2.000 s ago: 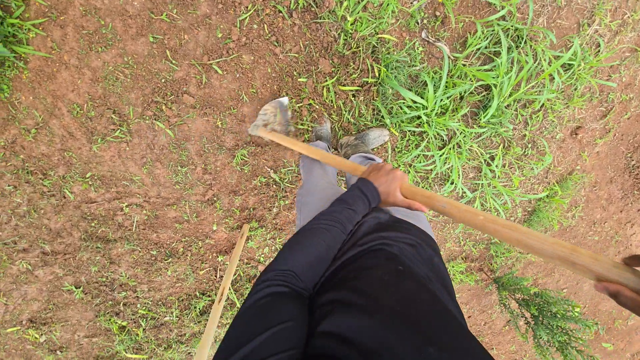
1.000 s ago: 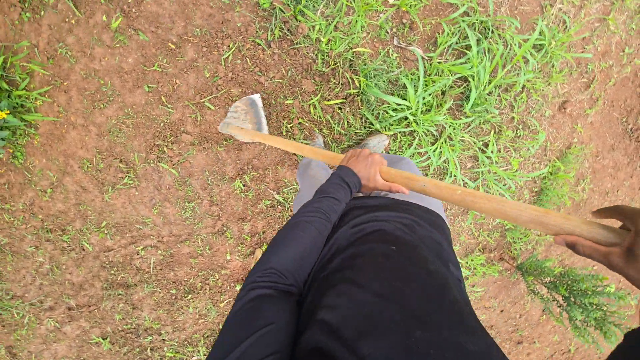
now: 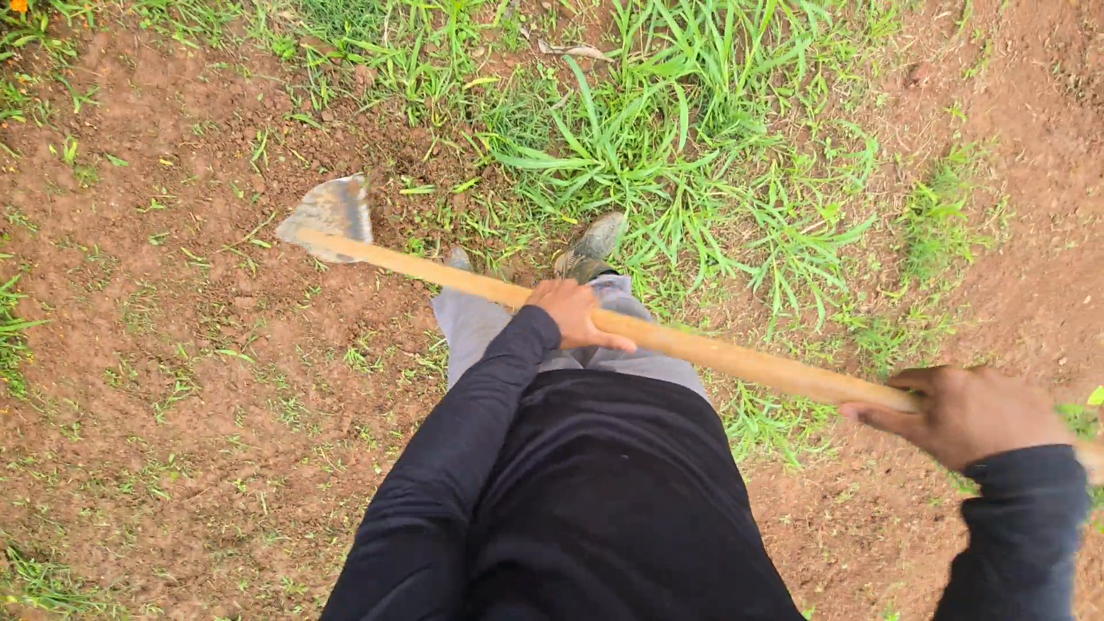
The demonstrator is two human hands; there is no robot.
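Observation:
A hoe with a broad, soil-marked metal blade [image 3: 332, 216] and a long wooden handle [image 3: 733, 358] lies slantwise across the view. My left hand [image 3: 573, 315] grips the middle of the handle, in front of my thighs. Farther up the handle, at the right, my right hand [image 3: 975, 410] is wrapped around it, slightly blurred. The blade is at the upper left, over or on the reddish soil; whether it touches the ground I cannot tell. The handle's far end runs out past my right wrist.
My worn shoe [image 3: 595, 241] stands at the edge of a clump of long green grass [image 3: 655, 129]. The other shoe [image 3: 457, 259] is partly hidden behind the handle and trouser leg. Reddish bare soil [image 3: 172, 414] with small weeds spreads to the left. A dry leaf [image 3: 573, 50] lies near the top.
My right hand, partly out of view at first and then loosely spread at the handle's end, is now wrapped around the handle, with more handle showing beyond it.

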